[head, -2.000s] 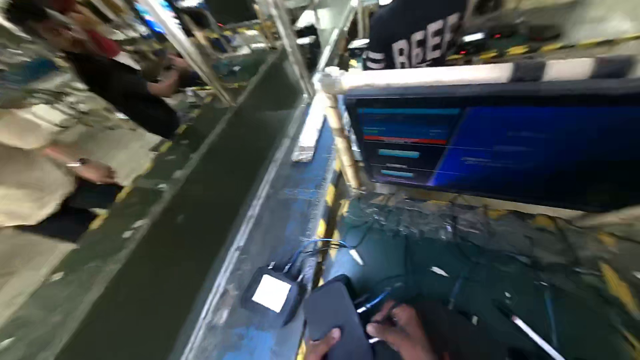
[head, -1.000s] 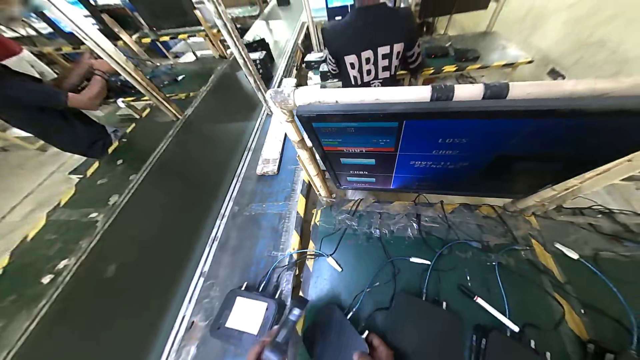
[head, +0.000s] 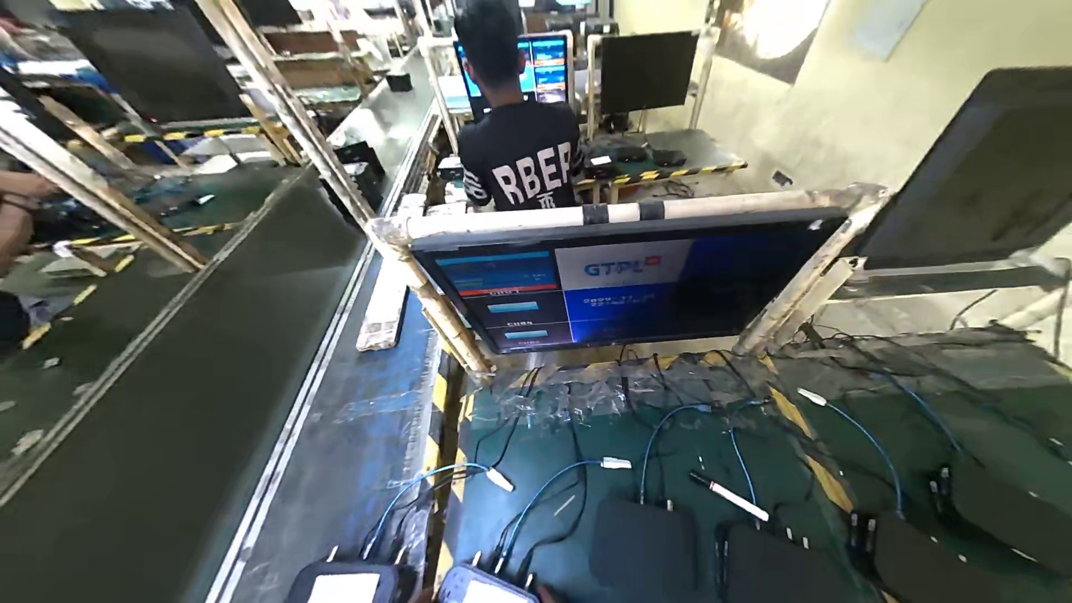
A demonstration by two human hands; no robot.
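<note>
Only slivers of my hands show at the bottom edge. A fingertip of my left hand [head: 424, 595] is at the left side of a small dark box with a white label [head: 481, 586], and a fingertip of my right hand [head: 546, 594] is at its right side. Their grip is cut off by the frame. Cables plug into the back of this box. Left of it, another labelled dark box [head: 343, 582] lies on the blue surface. To the right is a black box [head: 643, 544], label side not visible, with a marker pen [head: 730, 496] beyond it.
A monitor [head: 653, 293] in a taped pole frame stands behind the green table [head: 519, 444]. Blue cables with white plugs [head: 617, 463] cross the table. More black boxes [head: 775, 565] lie at right. A dark conveyor belt [head: 209, 377] runs at left; a person [head: 519, 151] is ahead.
The dark object at my left hand, tilted up one second ago, is no longer seen raised; a labelled box lies between my fingertips. The monitor now displays a logo. The view has tilted up.
</note>
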